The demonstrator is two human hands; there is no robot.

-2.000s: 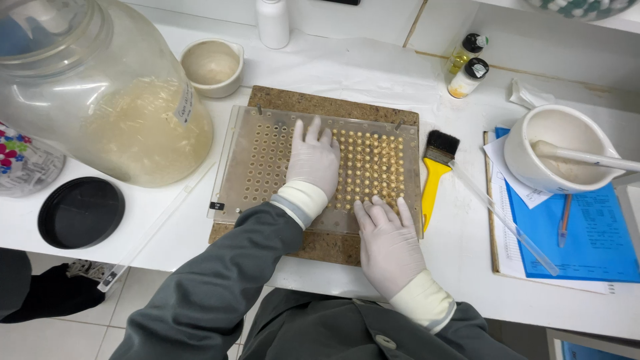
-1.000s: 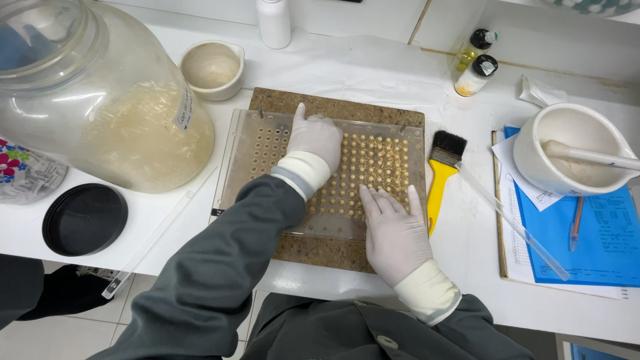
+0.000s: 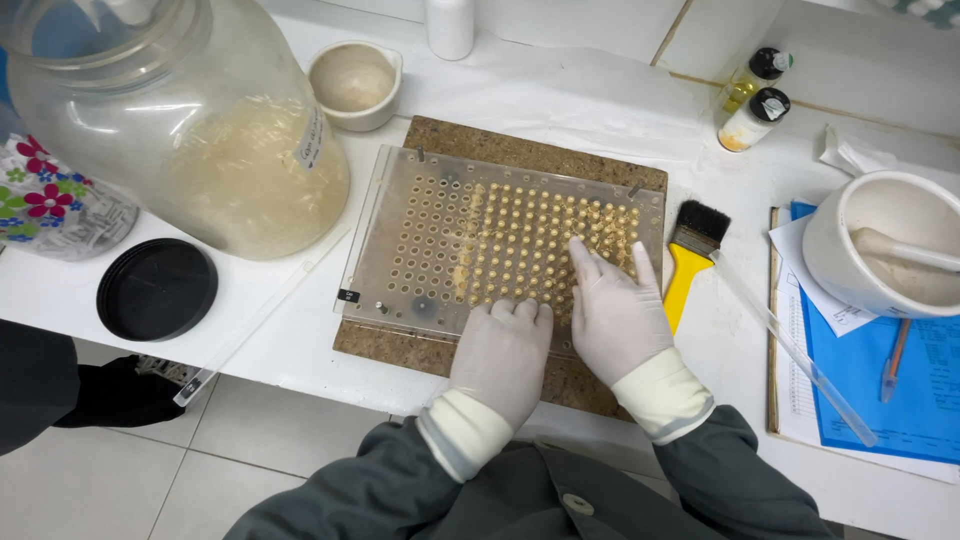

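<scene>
A clear acrylic capsule-filling plate (image 3: 360, 262) lies on a brown speckled board (image 3: 600, 157). Filled capsule bodies with tan powder (image 3: 517, 240) stand in rows across its middle and right; the holes at its left hold no raised capsules. My left hand (image 3: 502, 360), in a pale glove, rests with curled fingers on the plate's near edge; whether it pinches anything is hidden. My right hand (image 3: 619, 315), gloved too, has its fingers apart and touches the capsules at the right with a fingertip. Loose tan powder lies among the rows at the right.
Left of the plate are a large jar of capsules (image 3: 240, 172), a black lid (image 3: 157, 289) and a clear strip (image 3: 262, 319). A small mortar (image 3: 356, 86) stands behind. At the right lie a yellow-handled brush (image 3: 686, 262), a larger mortar with pestle (image 3: 840, 247), and papers (image 3: 915, 397). A person's dark-clothed leg shows at left.
My left hand has moved from the upper middle of the plate to its near edge, and its fingers are now curled. My right hand stays at the plate's right part.
</scene>
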